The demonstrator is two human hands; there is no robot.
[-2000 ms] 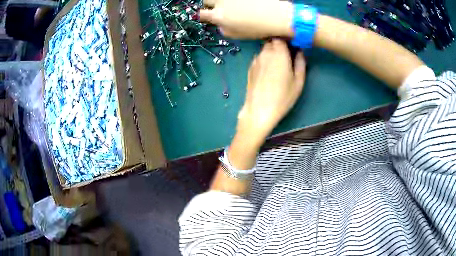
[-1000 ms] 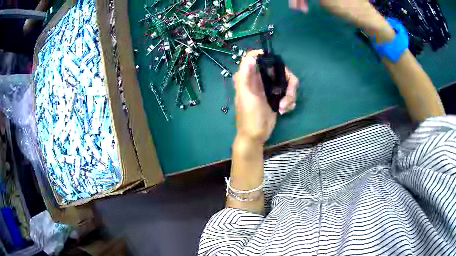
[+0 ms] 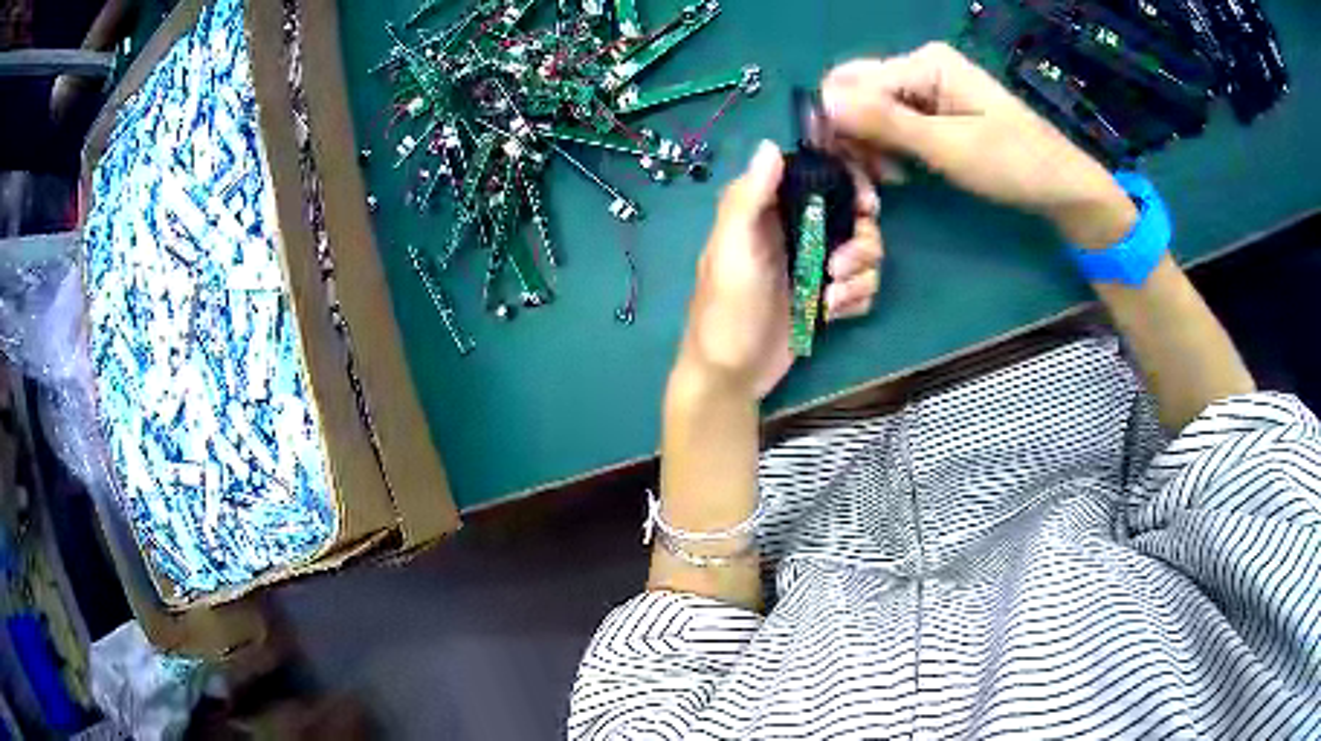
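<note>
My left hand (image 3: pixel 746 275), with a white bracelet, is closed around a black plastic housing (image 3: pixel 795 181), held upright above the green bench. A green circuit board (image 3: pixel 810 275) lies lengthwise along the housing, its lower end sticking out towards me. My right hand (image 3: pixel 942 130), with a blue wristband, has thumb and fingers pinched at the housing's far, pronged end. Its fingers partly hide that end, and I cannot tell whether they also hold wires. A tangled pile of wired boards (image 3: pixel 507 123) lies to the left of my hands.
A brown carton (image 3: pixel 370 319) full of small white and light blue pieces (image 3: pixel 210 333) stands at the left. Black housings (image 3: pixel 1108 73) lie heaped at the far right. The green bench's near edge (image 3: pixel 580 478) runs in front of my body. Clear plastic (image 3: pixel 51 326) is beyond the carton.
My right hand has come back from the far right to the housing in my left hand. A green board now shows on the housing, where none was visible before.
</note>
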